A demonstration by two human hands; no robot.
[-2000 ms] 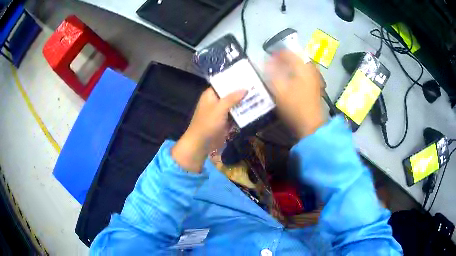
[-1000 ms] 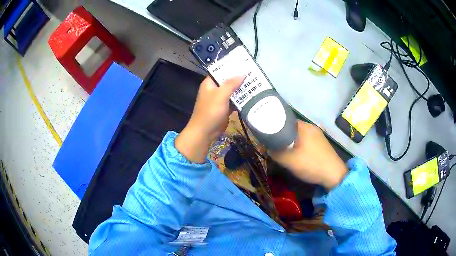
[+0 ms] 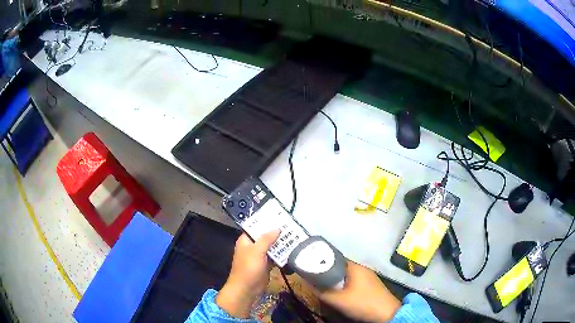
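A smartphone [image 3: 248, 203] is held back up in my left hand [image 3: 244, 275], my thumb on its white barcode label [image 3: 281, 233]. The camera cluster is at the upper left end. My right hand [image 3: 364, 294] grips a grey-white handheld scanner [image 3: 319, 260]; its head is over the lower end of the phone's label. Whether they touch cannot be told. The scanner's handle is hidden in my right hand.
Two phones with yellow notes [image 3: 422, 233] [image 3: 513, 282] lie on the bench [image 3: 348, 162] at right, with cables and a mouse [image 3: 408, 130]. A yellow note [image 3: 381, 188] lies nearer. Black tray [image 3: 246, 123] spans the bench. Lower left: black tray [image 3: 189, 265], blue panel [image 3: 124, 271], red stool [image 3: 94, 165].
The view has tilted up, showing more of the bench. Since two seconds ago, my right hand has taken hold of the scanner and brought it to the phone. My left hand still holds the phone.
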